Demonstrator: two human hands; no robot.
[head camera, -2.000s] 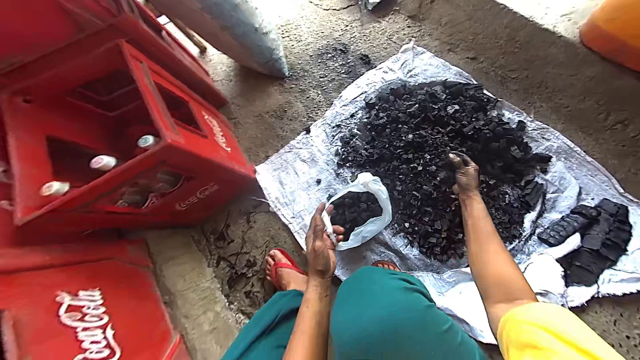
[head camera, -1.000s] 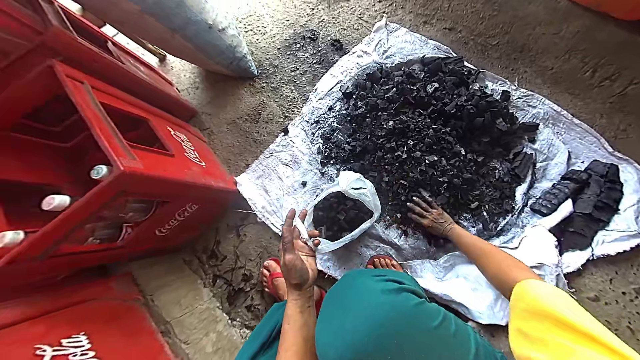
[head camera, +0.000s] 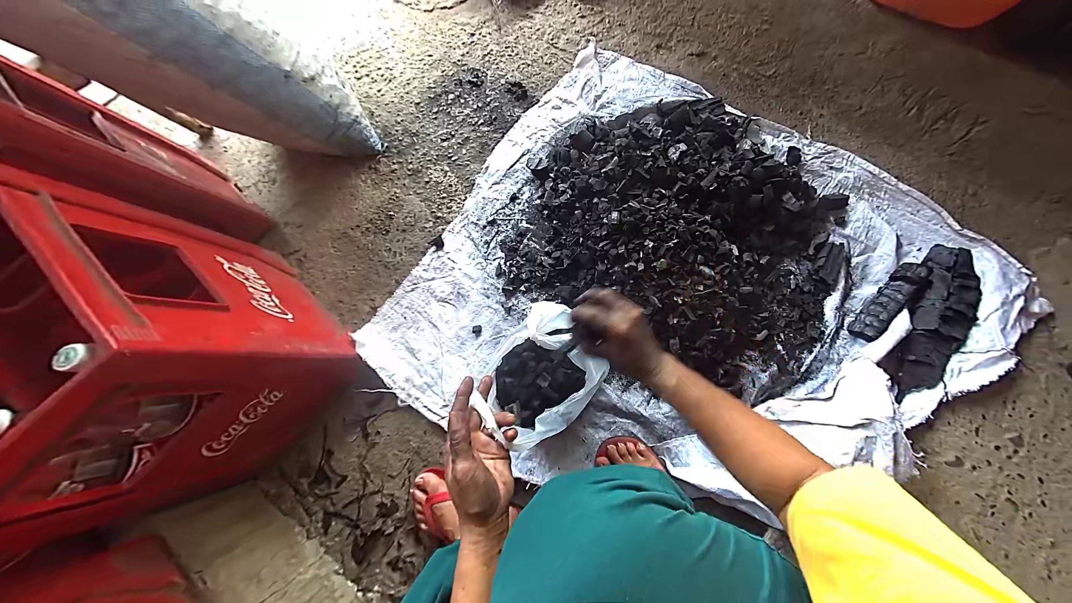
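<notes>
A white plastic bag (head camera: 553, 419) holds black charcoal pieces (head camera: 536, 381), its mouth facing up. My left hand (head camera: 479, 461) has a handle of the bag looped over its fingers at the bag's left side. At the bag's upper right edge is my right hand (head camera: 618, 331), its fingers curled and blackened; whether charcoal is inside them cannot be seen. Beyond both hands a heap of broken charcoal (head camera: 670, 226) lies on a spread white woven sack (head camera: 419, 314). Larger dark charcoal pieces (head camera: 942, 306) lie in rows on the sack's right part.
Red plastic bottle crates (head camera: 276, 352) with bottles stand at the left. A large whitish-blue object (head camera: 293, 92) tapers down to the rough floor at the upper left. My sandalled feet (head camera: 632, 452) are at the sack's near edge. An orange object (head camera: 950, 10) shows at the top right.
My right hand has moved from the near edge of the heap to the bag's upper right edge, and its fingers, spread before, are now curled. My left hand stays at the bag.
</notes>
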